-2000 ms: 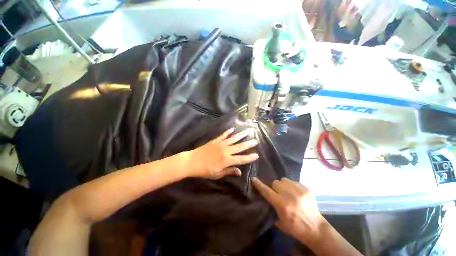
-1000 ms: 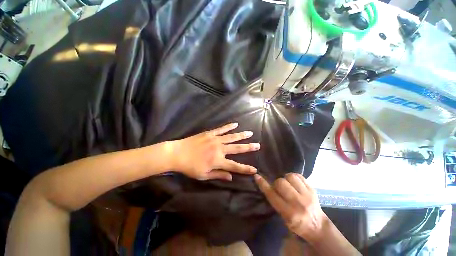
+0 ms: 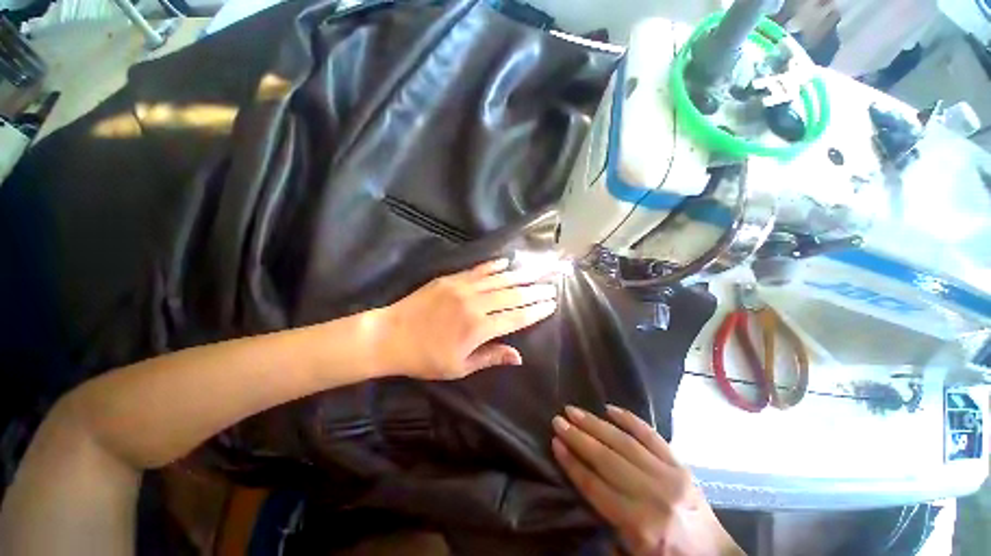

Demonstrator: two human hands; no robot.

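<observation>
A dark brown, shiny jacket shell (image 3: 359,239) lies spread under the head of the white sewing machine (image 3: 641,141). The needle area (image 3: 609,264) is lit brightly and creases fan out from it. My left hand (image 3: 451,324) lies flat on the shell just left of and below the needle, fingers pointing right, thumb apart. My right hand (image 3: 625,472) rests flat on the shell lower down, near the table's front edge, fingers side by side. A short double line (image 3: 427,218) shows on the shell above my left hand. Neither hand visibly grips the material.
Scissors with red and tan handles (image 3: 761,353) lie on the white table (image 3: 826,462) right of the shell. A bright green ring (image 3: 695,119) circles the post on the machine head. Part of an older machine shows at the far left edge.
My left hand has moved up toward the needle and its fingers have drawn closer together. My right hand has moved down and flattened from a pointing pose, away from my left fingertips.
</observation>
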